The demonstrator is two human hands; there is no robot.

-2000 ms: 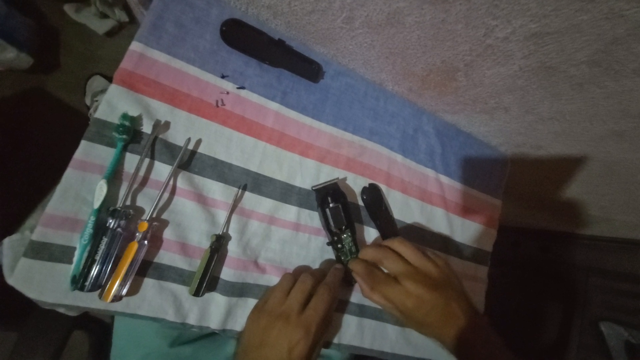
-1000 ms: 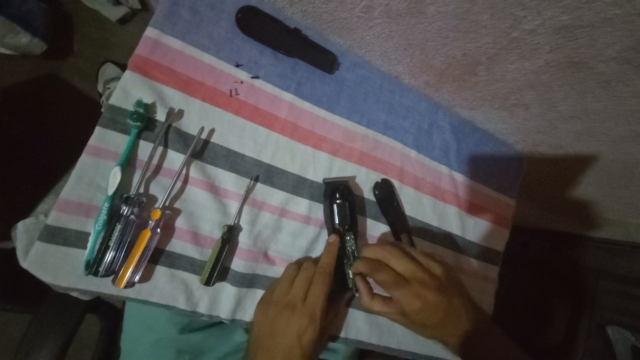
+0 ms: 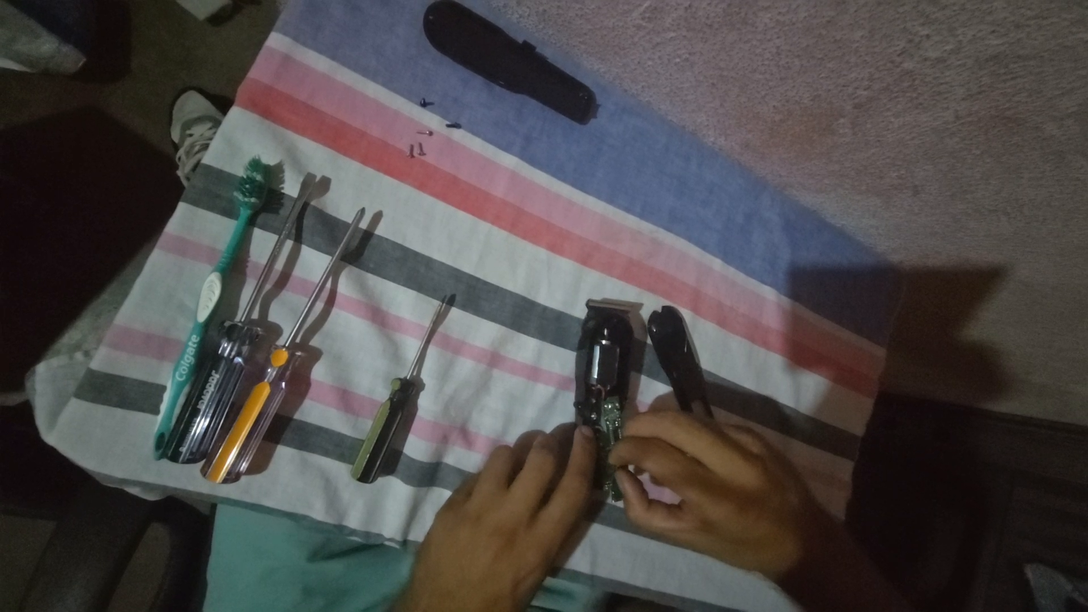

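An opened hair trimmer [image 3: 605, 348] lies on the striped cloth, blade end away from me, its motor showing. Its green circuit board [image 3: 610, 416] runs down the lower half, partly hidden by my fingers. My left hand [image 3: 523, 501] rests along the trimmer's lower left side, fingertips against the body. From the right, my right hand [image 3: 710, 480] has thumb and index finger bent together at the board's edge; whether something is pinched between them cannot be told. A black cover piece [image 3: 677, 353] lies just beyond the right hand, its lower end hidden behind the fingers.
At the left lie a green toothbrush [image 3: 208, 297], a flat-blade screwdriver [image 3: 223, 374], an orange-and-clear screwdriver [image 3: 255, 416] and a small screwdriver [image 3: 384, 429]. Several small screws [image 3: 427, 133] sit near a black housing shell [image 3: 510, 59] at the top. A textured wall [image 3: 850, 127] borders the cloth.
Two seconds ago the trimmer lay more tilted; now it points more nearly straight away from me. My left fingers have come up beside its body, and both hands stay at its lower end.
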